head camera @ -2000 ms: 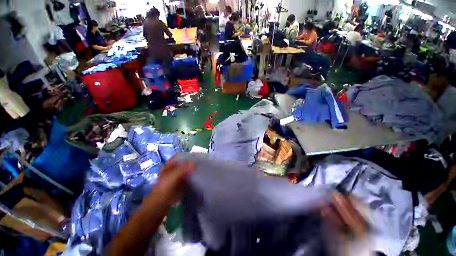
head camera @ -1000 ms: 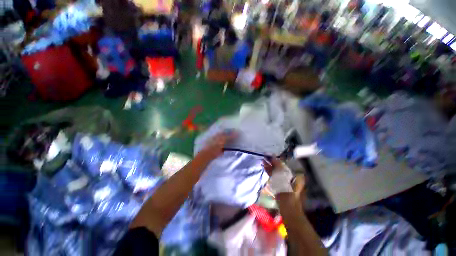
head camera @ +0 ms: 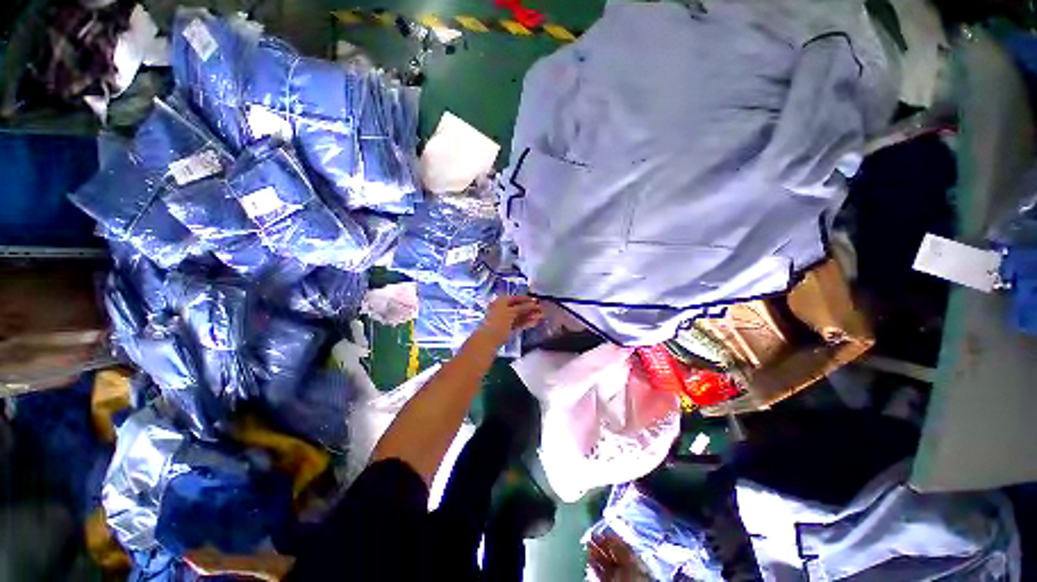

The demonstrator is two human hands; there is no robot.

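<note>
A pale lavender-grey garment with dark piping (head camera: 671, 171) lies spread over a heap of similar cloth at upper centre. My left hand (head camera: 514, 313), bare, is at its lower left corner, with the fingers closed on the piped edge. The dark-piped lower edge runs right from my fingers towards a cardboard box. My right hand is not in view.
Blue garments in clear plastic (head camera: 273, 205) are stacked at left. An open cardboard box (head camera: 813, 352) and a whitish-pink bag (head camera: 603, 426) are below the heap. A pale table (head camera: 984, 375) stands at right. Another pale garment (head camera: 910, 534) lies lower right.
The garment stretched between both hands earlier now appears laid on the heap. My right hand has left the picture. The view has tipped down and closer to the heap.
</note>
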